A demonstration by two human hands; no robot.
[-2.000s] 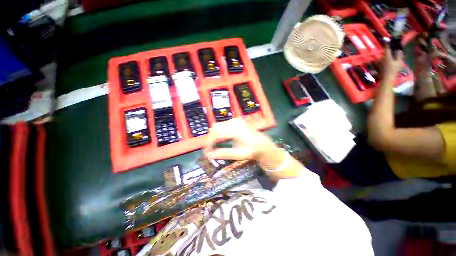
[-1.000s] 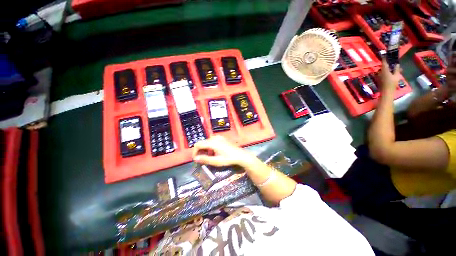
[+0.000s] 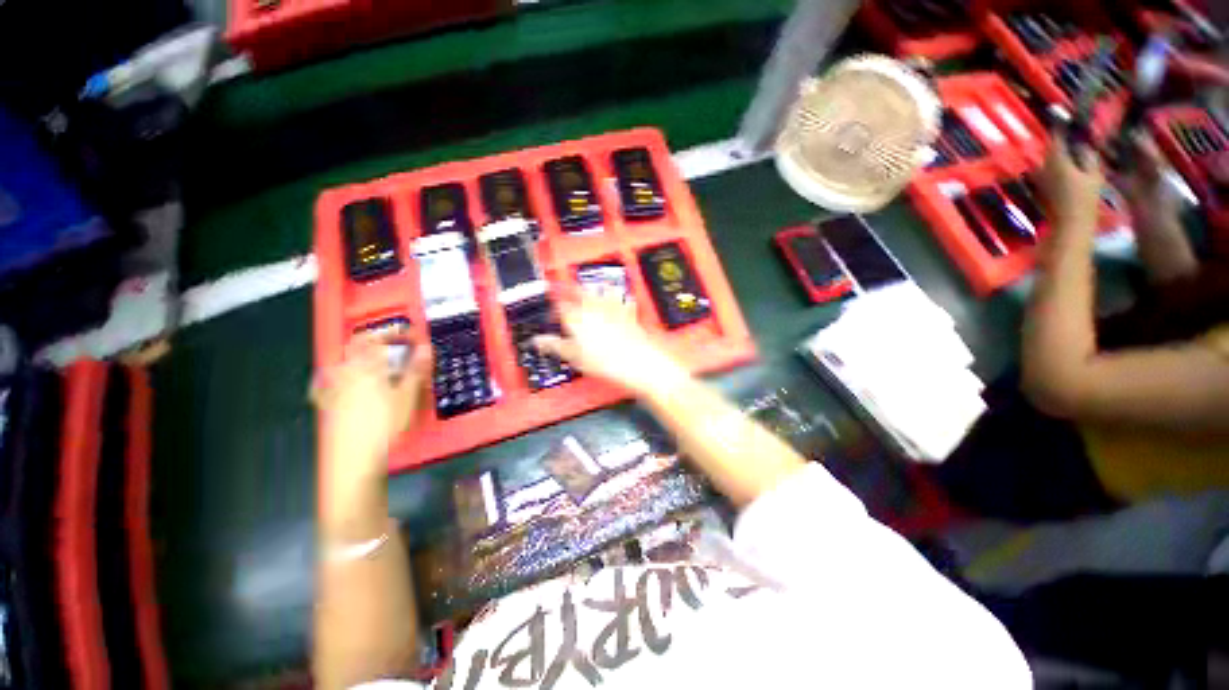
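An orange-red foam tray (image 3: pixel 532 407) holds two rows of phones. Two flip phones lie open: the left one (image 3: pixel 462 364) has a bright white screen, and the right one (image 3: pixel 516 266) has a greyer screen with a pale edge. My right hand (image 3: pixel 607 344) is over the tray's lower right part, fingers apart, with a fingertip at the right open phone's keypad. It partly covers a closed phone (image 3: pixel 603 280). My left hand (image 3: pixel 371 391) is over the lower-left pocket and hides most of the closed phone (image 3: pixel 383 329) there; its grip is blurred.
Small dark-brown pieces (image 3: pixel 573 465) lie on shiny plastic at the near edge. Right are a white stack (image 3: pixel 896 371), a smartphone (image 3: pixel 863 252), a red phone (image 3: pixel 814 262) and a round fan (image 3: pixel 859 132). Another person's arm (image 3: pixel 1072 303) is far right. Red edges (image 3: pixel 84 519) stand left.
My left hand has come into view over the lower-left pocket. My right hand has moved up from the near edge onto the tray. The right open phone's screen has turned from white to greyer.
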